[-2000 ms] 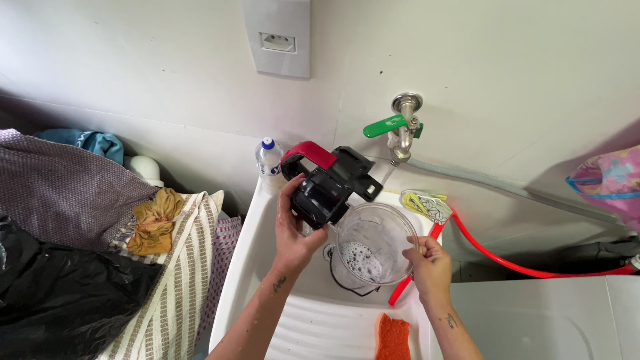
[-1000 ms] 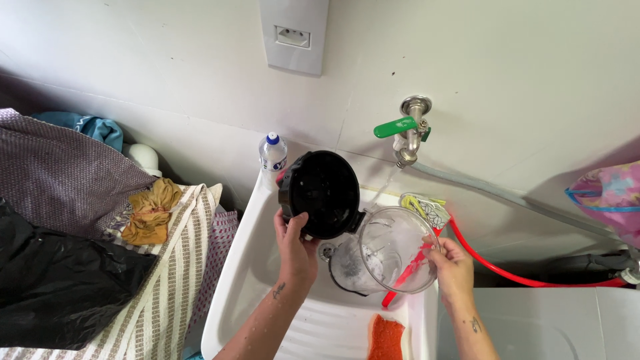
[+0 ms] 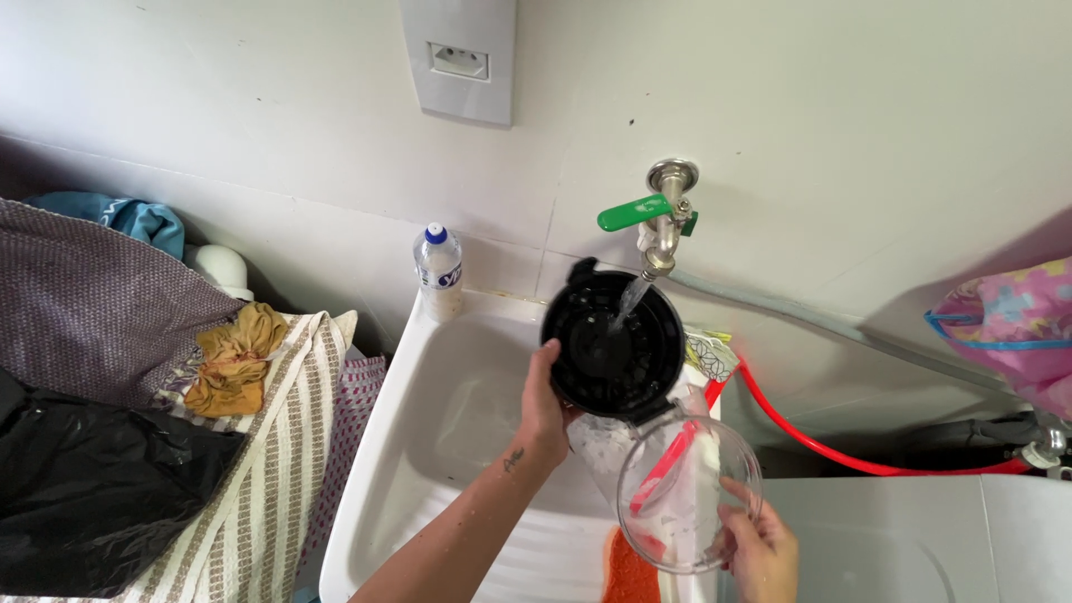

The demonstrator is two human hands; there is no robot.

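My left hand (image 3: 548,410) grips the near-left side of a round black plastic container (image 3: 615,352), its open side turned up. Water runs into it from the metal tap (image 3: 662,251) with a green lever (image 3: 634,213). A clear round lid (image 3: 691,494), joined or touching at the container's lower right edge, is pinched at its right rim by my right hand (image 3: 754,536). Beneath both lies a white laundry sink (image 3: 461,394). An orange sponge or brush (image 3: 630,569) rests on its ribbed part, partly behind the lid.
A clear bottle with a blue cap (image 3: 440,272) stands on the sink's back left corner. A red hose (image 3: 804,444) runs right, behind a grey-white surface (image 3: 888,528). Striped cloth (image 3: 243,502) and a black plastic bag (image 3: 100,502) lie left. A pink patterned cloth (image 3: 1017,322) hangs right.
The black container has turned its open side up and moved right, under the tap. Water now visibly falls into it. My right hand keeps hold of the clear lid.
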